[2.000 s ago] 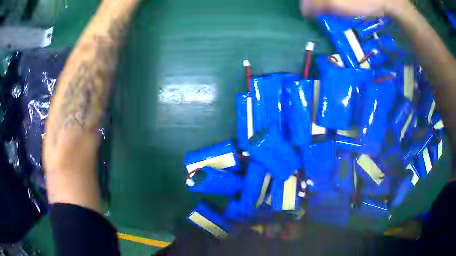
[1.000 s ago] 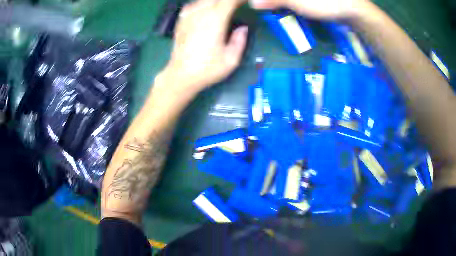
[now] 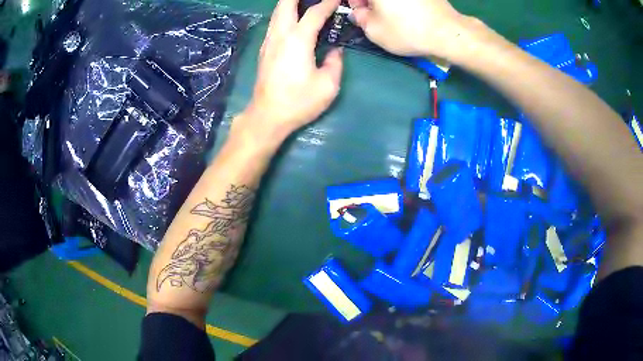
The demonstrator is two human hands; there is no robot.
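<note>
A black device housing [image 3: 359, 39] lies at the top edge, partly cut off, with small pale details inside. My left hand [image 3: 296, 67] holds it from the left, fingers on its top end. My right hand [image 3: 398, 21] is at its upper side with the fingertips pinched at the pale details; what they pinch is too small to tell. A blue battery pack [image 3: 438, 70] shows partly under my right hand and wrist. A loose heap of blue battery packs [image 3: 469, 141] with cream strips lies at the right; one red lead with a white connector sticks up.
A shiny crinkled plastic bag [image 3: 190, 141] lies at the left with black housings [image 3: 120, 144] on or in it. A yellow line [image 3: 113, 283] crosses the green floor at the lower left. A dark-clothed person's part [image 3: 17, 176] shows at the left edge.
My left hand has moved from out of view to the top middle. Both hands now meet at a black housing. The view has shifted left, showing more of the bag.
</note>
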